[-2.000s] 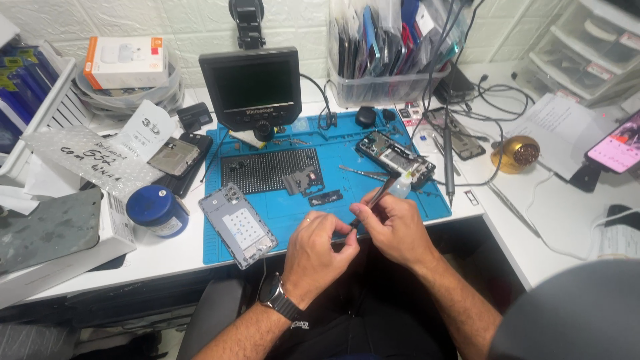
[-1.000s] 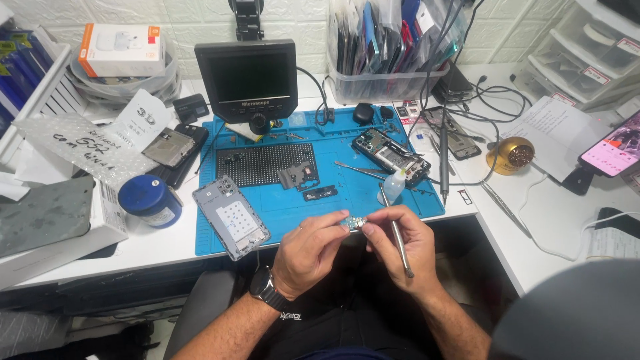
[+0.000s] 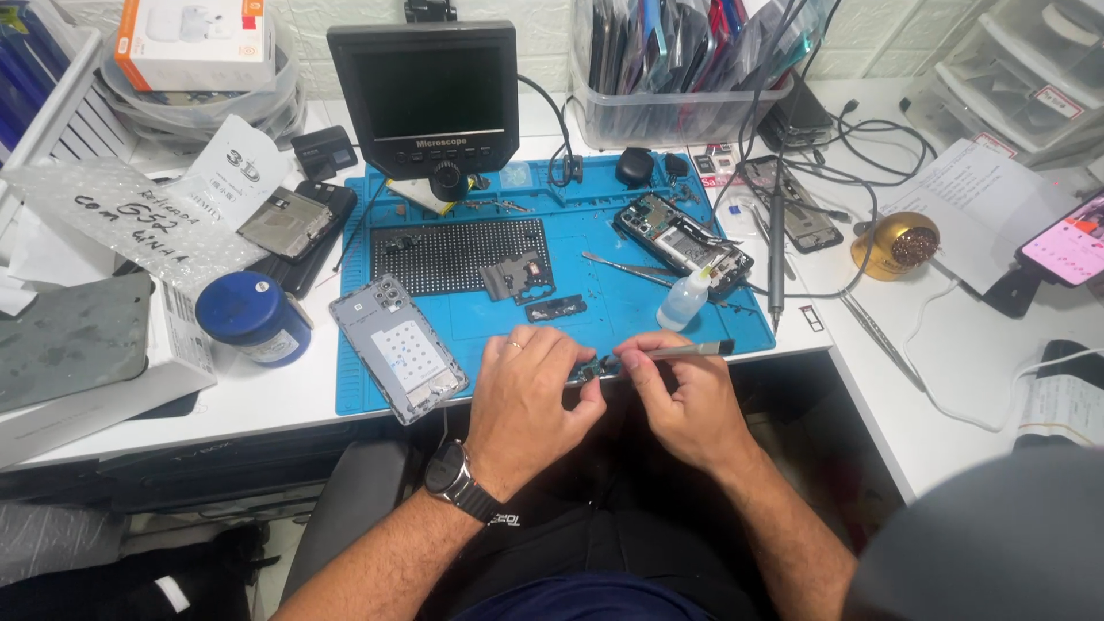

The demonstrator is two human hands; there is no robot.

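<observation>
My left hand [image 3: 535,397] pinches a small circuit board [image 3: 595,369] between thumb and fingers, just off the front edge of the blue repair mat [image 3: 586,319]. My right hand [image 3: 686,397] touches the board's right end with its fingertips and holds a thin metal tool with a flat dark end [image 3: 686,350], lying across the fingers. Behind the hands are a black phone part [image 3: 556,308], metal shield pieces [image 3: 522,276] and a small dropper bottle [image 3: 683,302]. A grey phone back housing [image 3: 398,349] lies left of my left hand. An opened phone [image 3: 681,241] rests at the mat's right.
A microscope screen [image 3: 431,95] stands behind a perforated black plate [image 3: 448,250]. To the left is a blue jar [image 3: 253,319]. On the right are a soldering iron [image 3: 776,250], tweezers [image 3: 880,336], a gold tip cleaner [image 3: 895,246] and loose cables. A plastic bin [image 3: 673,108] stands behind.
The tool in my right hand has swung from pointing down toward me to lying nearly level, pointing right. The board has stayed between my hands since one second ago.
</observation>
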